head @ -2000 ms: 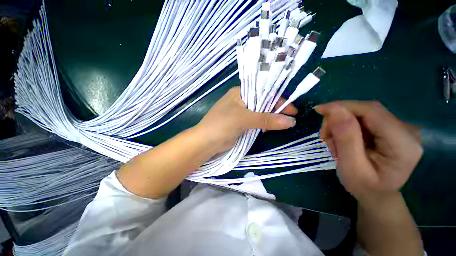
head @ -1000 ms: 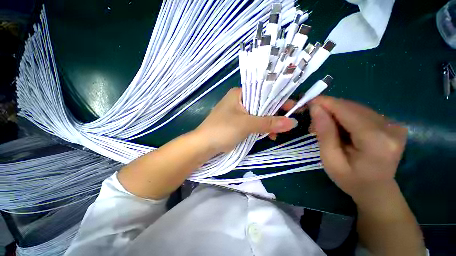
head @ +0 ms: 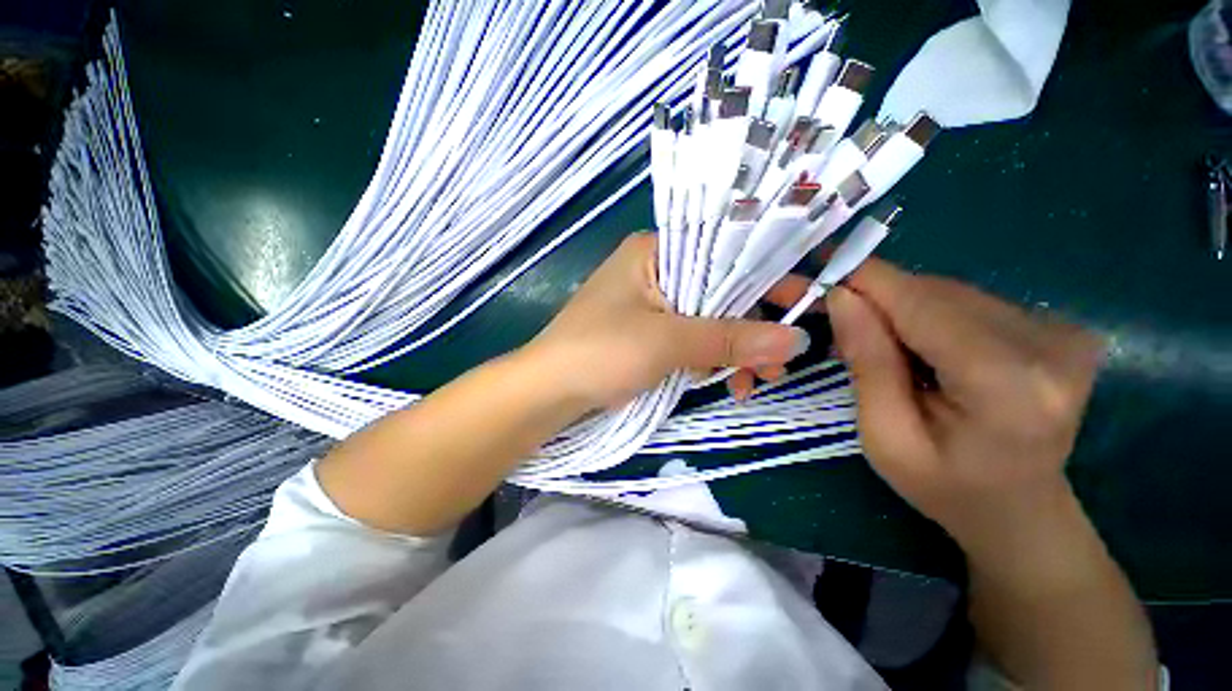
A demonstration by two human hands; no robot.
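Note:
My left hand (head: 676,338) is closed around a held bunch of white cables. Their white plug ends (head: 736,162) with silver metal tips fan upward out of the fist. One plug end (head: 854,253) stands apart to the right of the bunch. My right hand (head: 892,338) pinches this single plug at its base between thumb and forefinger; its other fingers are curled and slightly blurred. The released cables (head: 757,421) lie below, running right and partly hidden behind my right hand.
A large cable bundle (head: 500,149) curves across the upper left of the dark green table (head: 270,122). Greyer cables (head: 135,466) lie at lower left. A white cloth or paper piece (head: 993,68) is at upper right. A small metallic tool (head: 1219,209) and a translucent round object (head: 1215,54) are at the right edge.
My right hand has moved left to the bunch and taken hold of the single plug end. The fanned plugs have shifted slightly right, and the single plug has turned.

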